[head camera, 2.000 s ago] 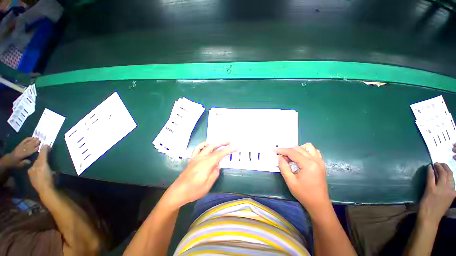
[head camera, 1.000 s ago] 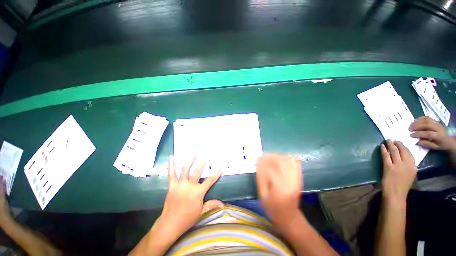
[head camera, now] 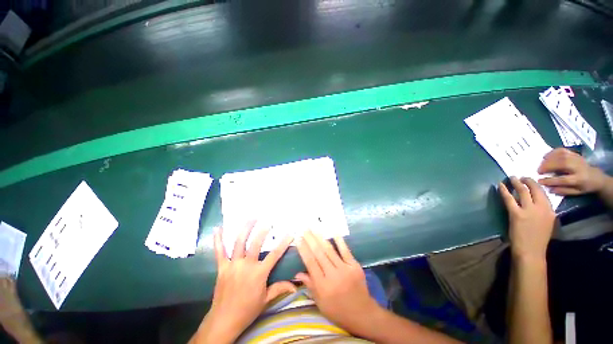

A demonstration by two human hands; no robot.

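Observation:
A stack of unfolded white sheets point(head camera: 279, 198) lies flat on the dark green bench in front of me, its near edge under my fingers. My left hand point(head camera: 250, 279) rests with spread fingers on the stack's near left part. My right hand point(head camera: 331, 272) rests beside it on the near right part, fingers slightly apart. Neither hand grips anything that I can see. A pile of narrow folded leaflets point(head camera: 180, 211) lies left of the stack, slightly fanned, with small black marks.
A neighbour's sheets point(head camera: 74, 242) lie further left, near a hand point(head camera: 12, 306) at the left edge. At right, a person's hands press on white sheets point(head camera: 511, 138), with folded leaflets point(head camera: 568, 117) behind. A bright green strip point(head camera: 269, 117) runs along the dark belt.
The view has turned to the right. My right hand, blurred a second ago at the stack's right corner, has moved left and lies flat beside my left hand.

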